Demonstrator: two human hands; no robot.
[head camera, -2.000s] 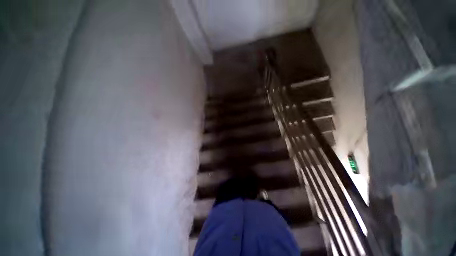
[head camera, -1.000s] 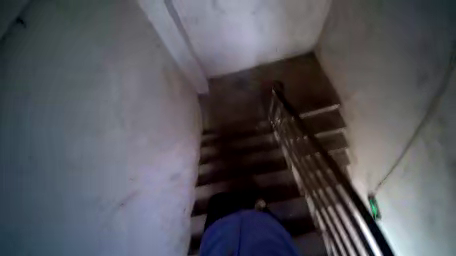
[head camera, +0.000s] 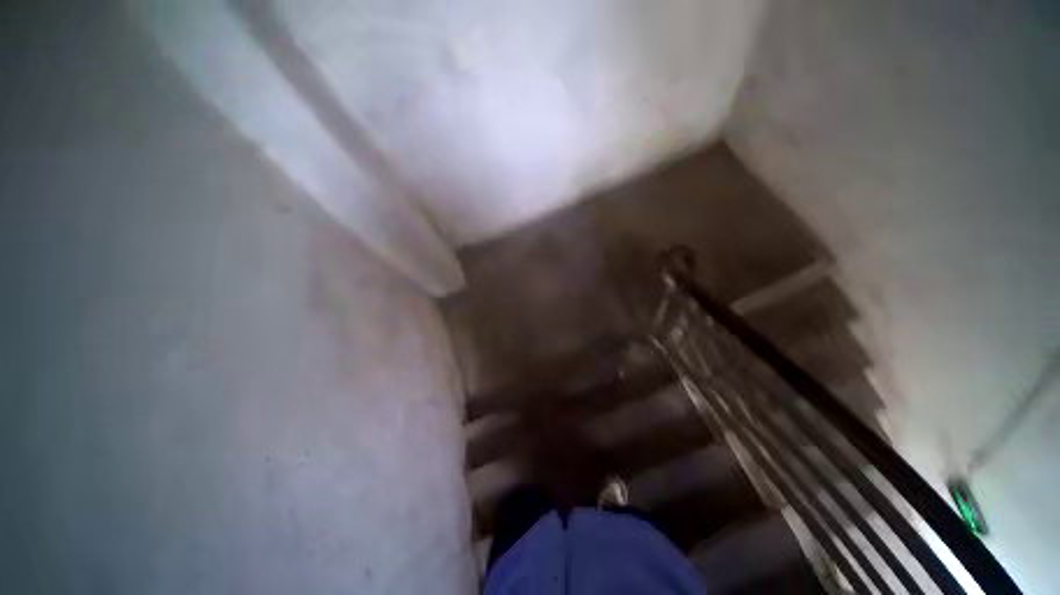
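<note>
Neither of my hands is in the picture. A stair handrail (head camera: 802, 384) with a dark top rail over pale metal bars runs down on my right, from the lower right corner to a curled end near the landing. Dark concrete steps (head camera: 604, 436) lie below me. My blue shirt (head camera: 593, 558) shows at the bottom edge, with dark trousers and one light shoe (head camera: 614, 493) just beyond it. No hand is seen on the rail.
A concrete landing (head camera: 558, 273) lies ahead at the foot of the steps. A pale wall (head camera: 256, 384) stands close on my left. More steps (head camera: 790, 302) lie beyond the rail. A green exit sign (head camera: 966, 507) is low on the right wall.
The landing and the rail's curled end have come nearer and lower in view, and fewer steps show before the landing. The exit sign has shifted right and down.
</note>
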